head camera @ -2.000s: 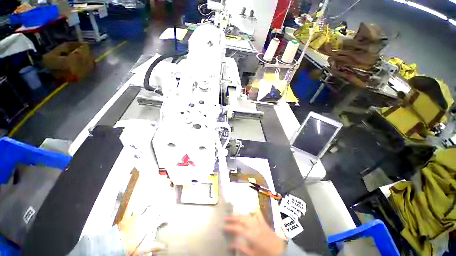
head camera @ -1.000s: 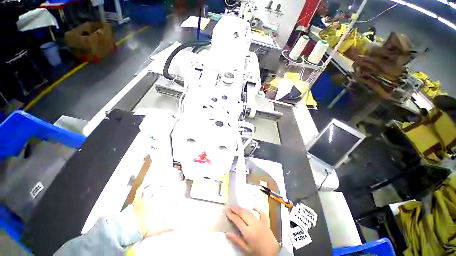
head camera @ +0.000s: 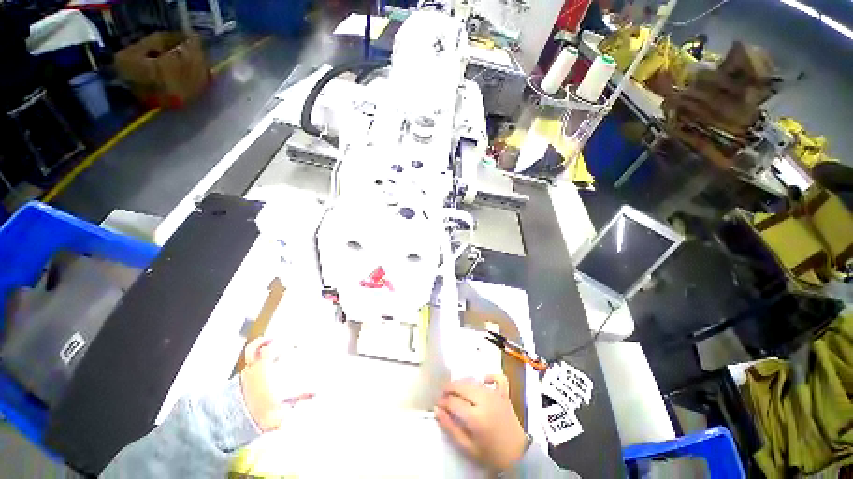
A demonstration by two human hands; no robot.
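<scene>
The sewing machine head (head camera: 379,248), white with a red three-diamond mark, stands over a small rectangular clamp foot (head camera: 390,341). A pale fabric piece (head camera: 365,435), near white in the glare, lies on the white template board (head camera: 210,360) in front of the clamp. My left hand (head camera: 271,385) is at the fabric's left side, washed out by glare; its grip is unclear. My right hand (head camera: 481,419) lies on the fabric's right side with fingers bent. Labels (head camera: 564,393) with black lettering lie right of my right hand, beside orange-handled snips (head camera: 516,350).
A blue bin (head camera: 89,234) holding grey pieces (head camera: 56,318) is at the left. Another blue bin (head camera: 687,447) is at the lower right. A control screen (head camera: 628,251) stands right of the machine, with thread cones (head camera: 595,79) behind. Olive garments (head camera: 804,398) lie far right.
The fabric shows more evenly spread before the clamp. My left hand has moved forward, with its fingers higher on the board. My right hand has moved slightly; the view first swung, then stayed nearly still.
</scene>
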